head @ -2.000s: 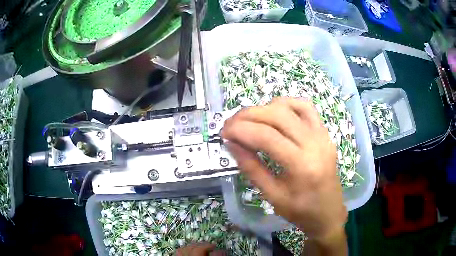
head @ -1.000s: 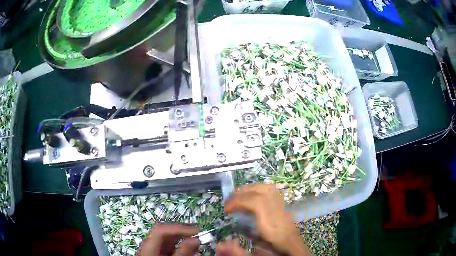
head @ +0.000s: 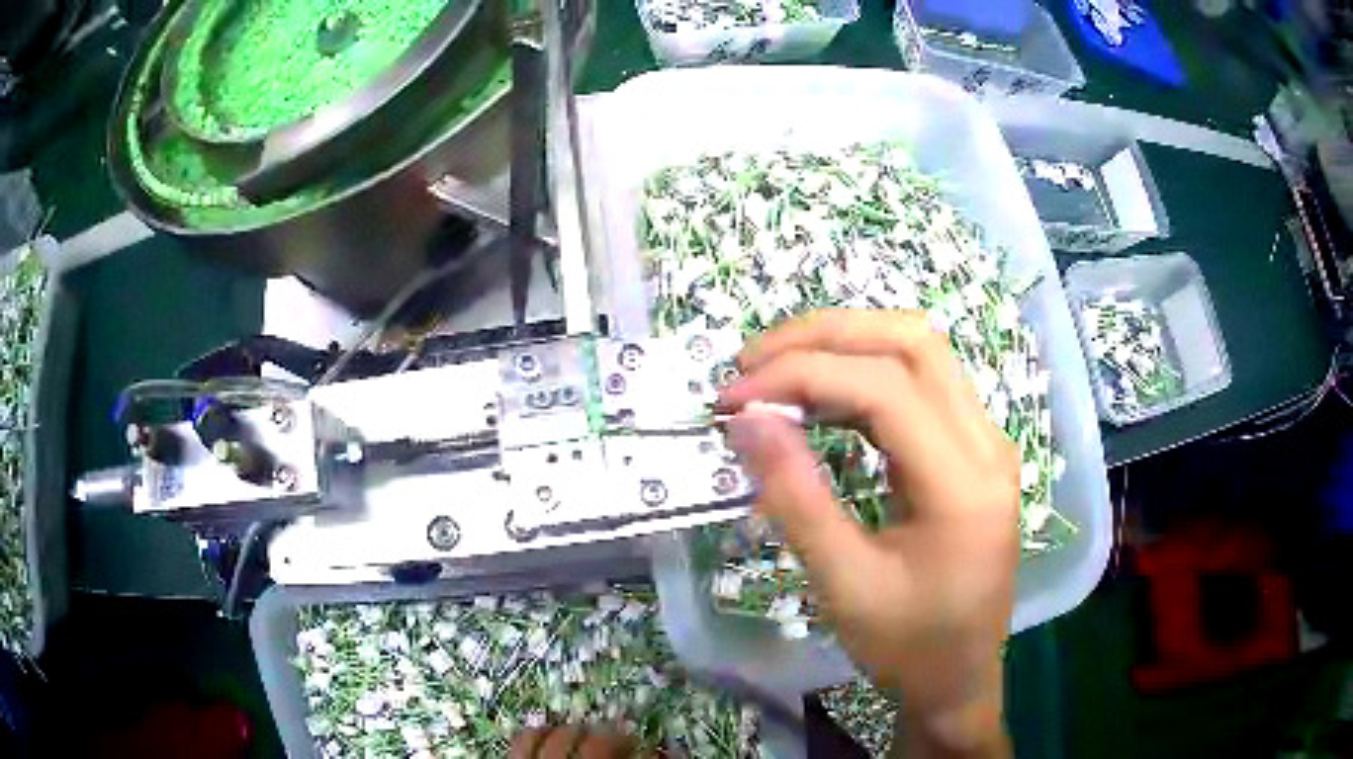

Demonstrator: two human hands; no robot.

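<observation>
My right hand (head: pixel 905 489) is at the right end of the silver assembly fixture (head: pixel 401 512). Its thumb and fingers pinch the white head of a workpiece (head: pixel 775 411), whose thin stem points left along the fixture's slot. My left hand (head: pixel 571 741) shows only as fingertips at the bottom edge, over the lower translucent bin (head: pixel 275 653); what it holds cannot be seen. The large translucent bin (head: pixel 1091 489) lies behind and under my right hand, heaped with white-and-green workpieces.
The vibratory bowl feeder (head: pixel 327 223) with bright green inside stands upper left. A narrow feed track (head: pixel 571 223) runs down to the fixture. Small clear boxes (head: pixel 1172 356) stand at the right and top. A long bin (head: pixel 45 445) lies along the left edge. A red object (head: pixel 1217 608) is lower right.
One second ago both hands were together over the lower bin. My right hand has moved up to the fixture's right end with a workpiece. My left hand has dropped mostly out of the picture.
</observation>
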